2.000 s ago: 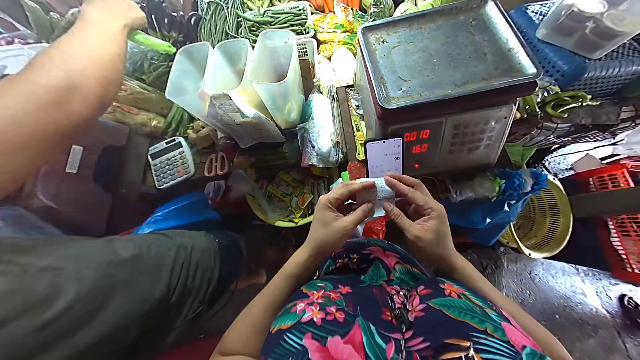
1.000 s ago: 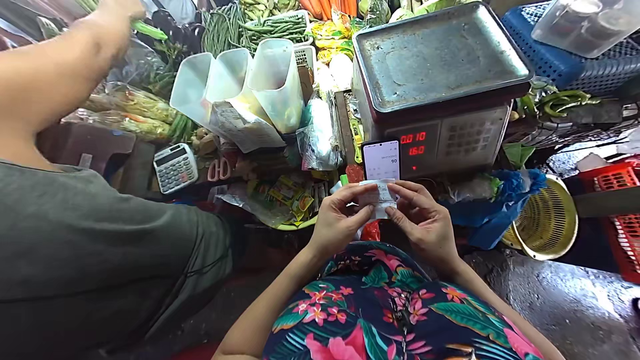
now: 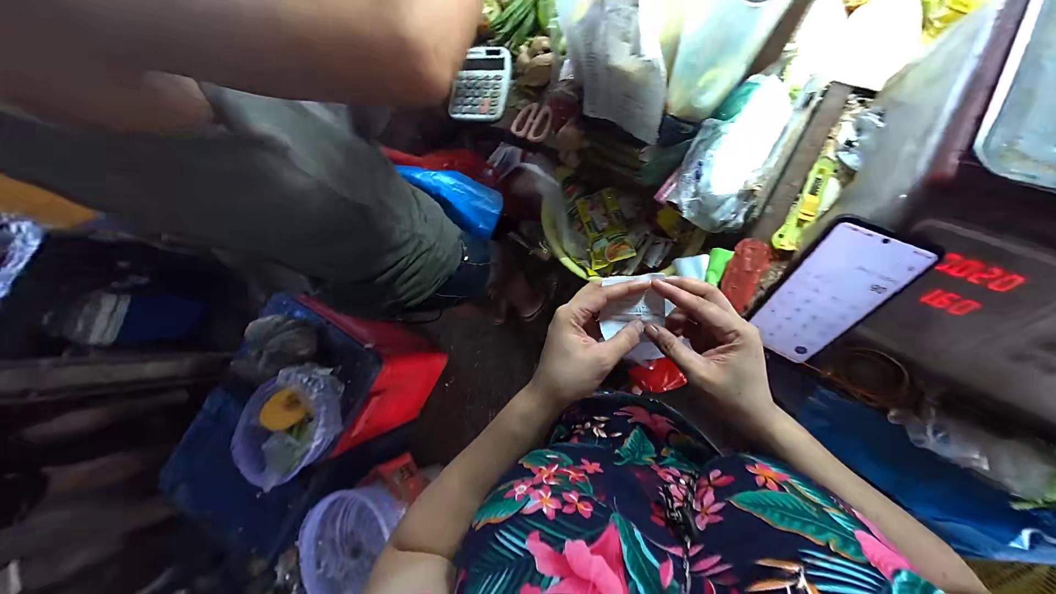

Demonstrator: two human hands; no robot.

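A small piece of white paper (image 3: 642,308) is pinched between both my hands in front of my floral top. My left hand (image 3: 587,338) holds its left side with thumb and fingers, and my right hand (image 3: 716,342) grips the right side. The two thumbs almost meet at its lower part. Just below the paper shows a bit of red plastic (image 3: 657,375). To the right of my right hand a smartphone (image 3: 843,289) with a lit calculator screen leans against a digital scale (image 3: 973,330) with red digits.
Beyond my hands is a basin (image 3: 569,247) of small packets. Scissors (image 3: 532,122) and a calculator (image 3: 480,84) lie farther off. At upper left another person's arm (image 3: 330,49) reaches across. Purple plastic containers (image 3: 351,536) and a red crate (image 3: 392,371) stand low at left.
The view has swung to the left and down, showing the purple containers. The other person's arm and body have shifted in view. My hands still hold the paper.
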